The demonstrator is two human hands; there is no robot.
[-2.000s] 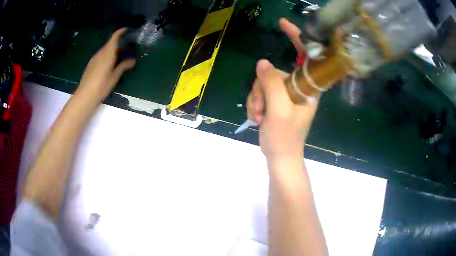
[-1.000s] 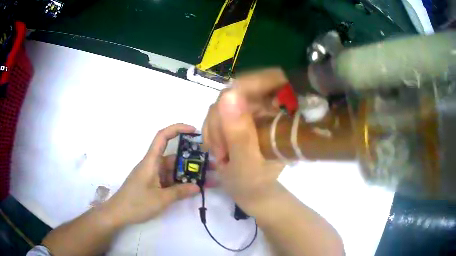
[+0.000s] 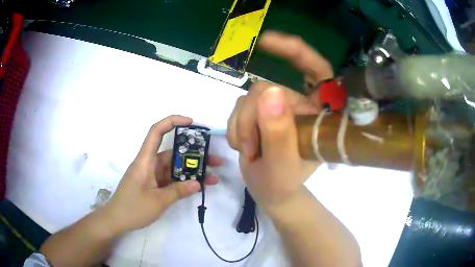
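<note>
My left hand (image 3: 138,190) holds an open black power adapter (image 3: 189,155) with its circuit board facing up. A yellow transformer (image 3: 191,163), a blue component and round silvery capacitors show on the board. A thin black cord (image 3: 210,241) leaves the case's lower end and loops to a bundled part (image 3: 247,211). My right hand (image 3: 276,135) is closed around the amber barrel of the glue gun (image 3: 375,138), with its index finger raised off the grip near the red piece (image 3: 332,94). The pale blue nozzle (image 3: 219,132) points left and its tip is at the adapter's upper right corner.
White paper (image 3: 78,120) covers the bench. The dark green conveyor belt (image 3: 130,21) runs behind it, crossed by a yellow-and-black divider bar (image 3: 238,36). A red mesh basket (image 3: 14,88) stands at the left edge. A clear plastic-wrapped gun rear fills the right side.
Since one second ago, the gun and right hand have moved right and the index finger has lifted. The nozzle now shows. Earlier, the left hand was over the belt; now it holds the adapter above the paper.
</note>
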